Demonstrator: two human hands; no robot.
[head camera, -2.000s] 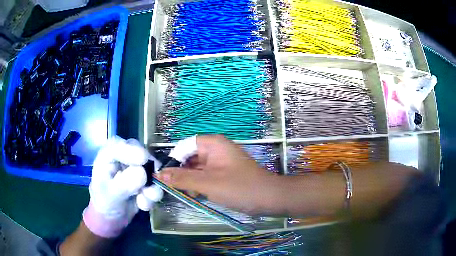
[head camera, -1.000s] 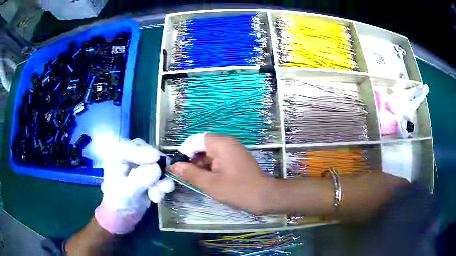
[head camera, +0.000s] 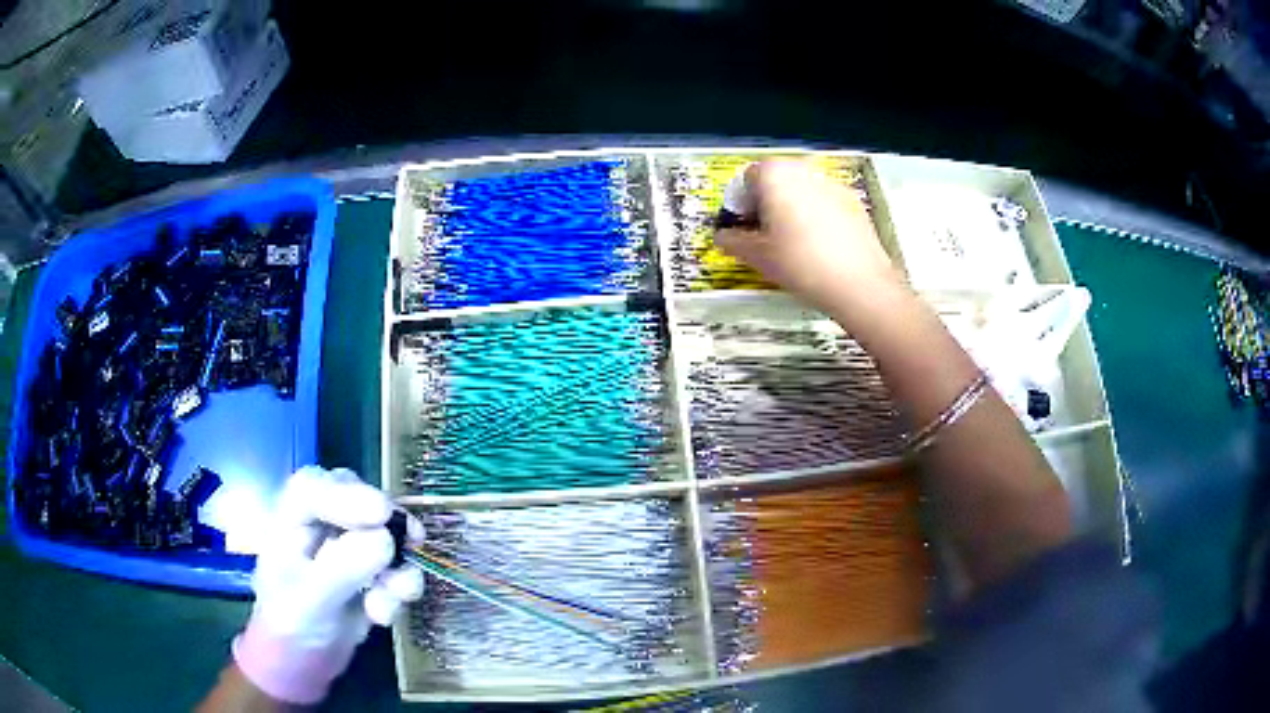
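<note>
My left hand (head camera: 314, 578), in a white glove with pink cuff, holds a small black connector housing (head camera: 398, 535) at the tray's near left corner. A few wires, green and orange among them (head camera: 508, 596), trail from the housing over the white wires (head camera: 550, 557). My right hand (head camera: 797, 230), with white covers on the fingertips, is over the yellow wires (head camera: 843, 174) in the far compartment. Something small and dark shows at its fingertips; whether it grips a wire cannot be told.
The cream divided tray (head camera: 694, 536) also holds blue (head camera: 529, 230), green (head camera: 543, 404), brown (head camera: 801, 411) and orange wires (head camera: 836, 571). The blue bin (head camera: 323, 348) of black housings stands left. White boxes (head camera: 188, 84) are behind. A wire bundle (head camera: 1240, 334) lies far right.
My right hand has left the housing and moved away to the yellow wires. My left hand still holds the housing. The view has tilted up, showing more behind the tray.
</note>
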